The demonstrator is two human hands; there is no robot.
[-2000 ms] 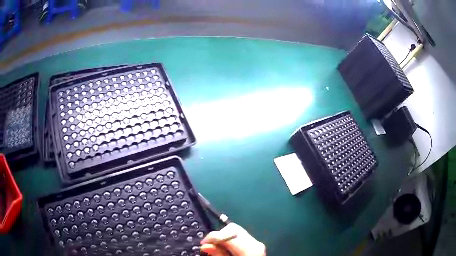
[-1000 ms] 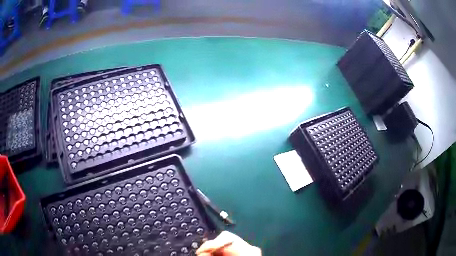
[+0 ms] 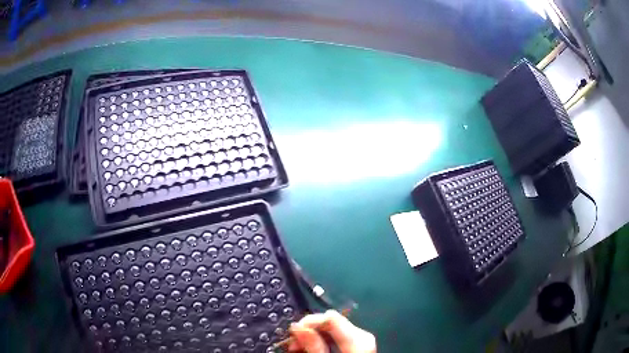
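My right hand is at the bottom edge, partly cut off, over the lower right corner of the near black tray. It pinches a thin brown stick whose tip points left and down to the pockets. The near component tray holds rows of small round parts with shiny rings; its lower part is cut off by the picture's edge. A slim dark tool with a silver-white band lies on the green mat just beyond my hand, beside the tray's right edge. My left hand is not in view.
A filled tray lies askew on another behind the near one. A partly filled tray and red bin are at left. At right are a tray stack, white paper, a taller stack and a black box.
The camera view has shifted, so the rear trays appear higher and farther right. My right hand stays by the near tray's lower right corner, still holding the stick.
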